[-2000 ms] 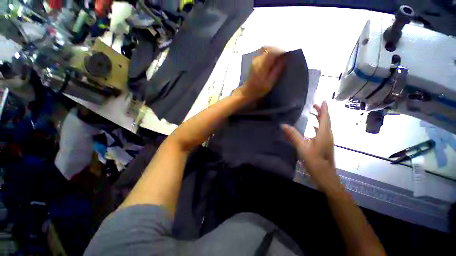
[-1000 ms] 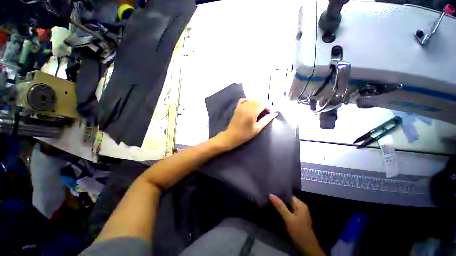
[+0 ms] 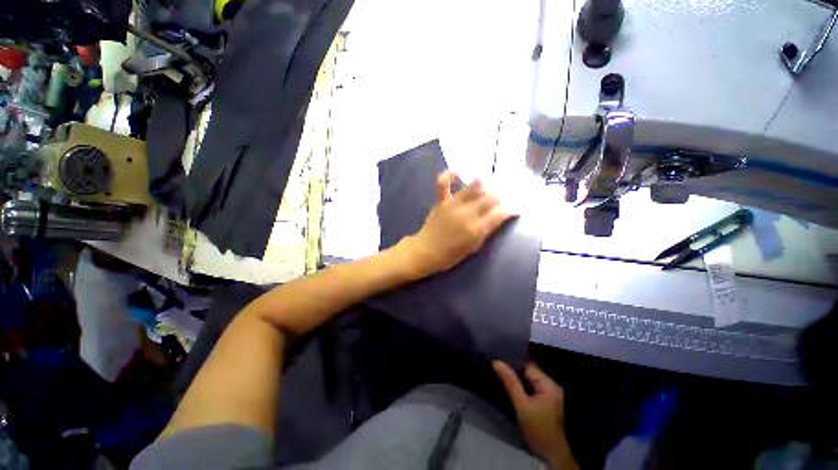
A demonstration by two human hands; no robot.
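A dark grey fabric panel (image 3: pixel 478 294) lies over the table's front edge, left of the white sewing machine (image 3: pixel 698 83). Its upper left part reaches flat onto the white table top. My left hand (image 3: pixel 464 220) rests on the cloth with bent fingers, fingertips at its upper right corner near the bright needle area (image 3: pixel 560 188). My right hand (image 3: pixel 535 399) pinches the cloth's lower right corner at the table's front edge. The cloth's right edge runs between my hands. Whether the cloth is under the presser foot cannot be told in the glare.
Dark snips (image 3: pixel 706 240) and a white printed label (image 3: pixel 722 292) lie right of the needle. A ruler strip (image 3: pixel 643 332) runs along the front edge. Long grey panels (image 3: pixel 262 119) lie to the left. A beige machine (image 3: pixel 96 165) stands at far left.
Over the two seconds, my left hand came down onto the cloth beside the needle area, and my right hand took the cloth's lower corner. The raised cloth is now spread. The view has shifted right.
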